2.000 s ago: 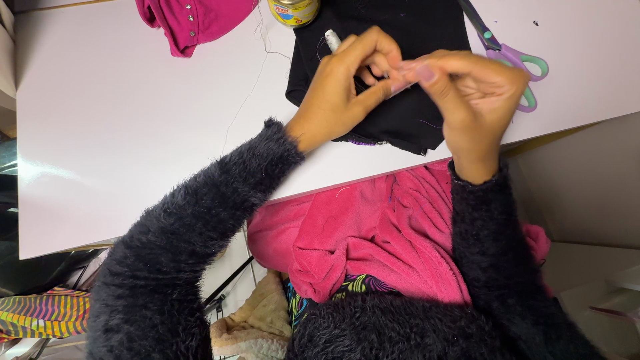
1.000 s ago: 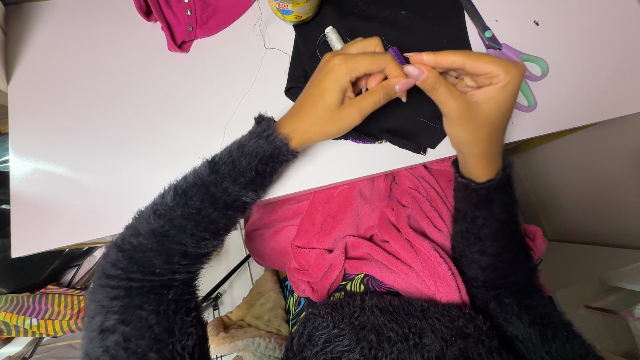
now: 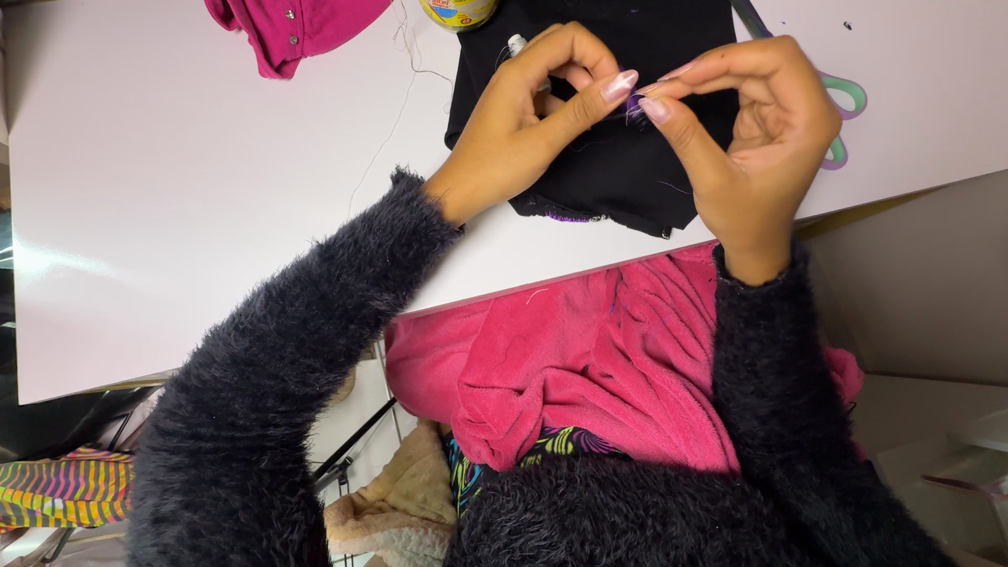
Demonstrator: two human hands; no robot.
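Note:
My left hand (image 3: 543, 110) and my right hand (image 3: 744, 134) meet fingertip to fingertip above a black fabric piece (image 3: 606, 181). Between them is a small purple bundle of thread (image 3: 632, 106), pinched by my left thumb and fingers. My right thumb and fingers are closed together at its loose ends; what exactly they grip is too small to tell. A white spool (image 3: 516, 45) shows just behind my left hand, partly hidden. Purple and white stitching (image 3: 575, 216) runs along the near edge of the black fabric. Scissors with purple and green handles (image 3: 846, 94) lie behind my right hand.
A yellow-labelled container (image 3: 459, 12) stands at the far edge of view. A magenta garment with snaps (image 3: 303, 31) lies on the white table (image 3: 197, 173) at the far left, with loose thread (image 3: 409, 75) beside it. Pink plush fabric (image 3: 551, 354) covers my lap below the table edge.
The purple thread, hardly visible two seconds ago, shows between my fingertips. My right fingers have shifted slightly around its end. The fabric and scissors have stayed in place.

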